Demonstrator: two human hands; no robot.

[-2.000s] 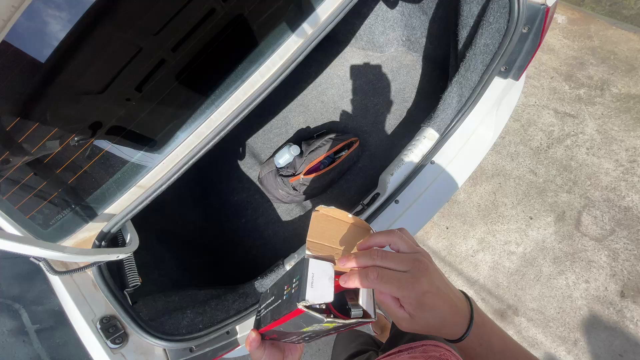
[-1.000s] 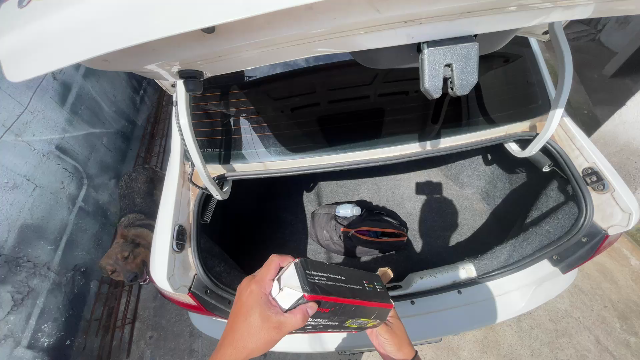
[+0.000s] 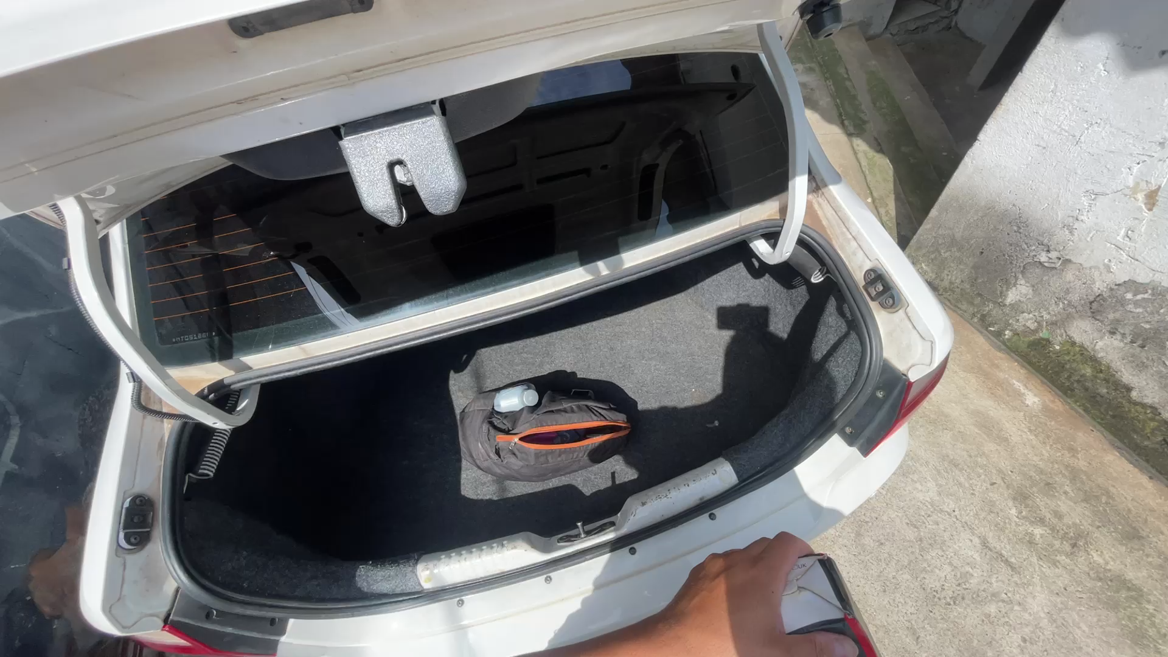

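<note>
At the bottom edge, my left hand (image 3: 744, 598) comes in from the lower left and grips the end of a black, white and red cardboard box (image 3: 815, 598). Most of the box is cut off by the frame. My right hand is out of view. Beyond the box, in the open car trunk, a grey bag (image 3: 493, 443) with an orange-edged zipper opening rests on the carpet (image 3: 675, 356). A small translucent bottle (image 3: 516, 398) lies on top of the bag.
The raised white trunk lid (image 3: 228, 100) and its metal latch (image 3: 406, 164) hang overhead. White hinge arms (image 3: 792, 137) flank the opening. The rear bumper (image 3: 602, 584) borders the near side, and a rough wall (image 3: 1068, 182) stands at right.
The box has moved to the lower right, mostly out of frame, with my left hand still on it. My right hand has left the view. The view has shifted.
</note>
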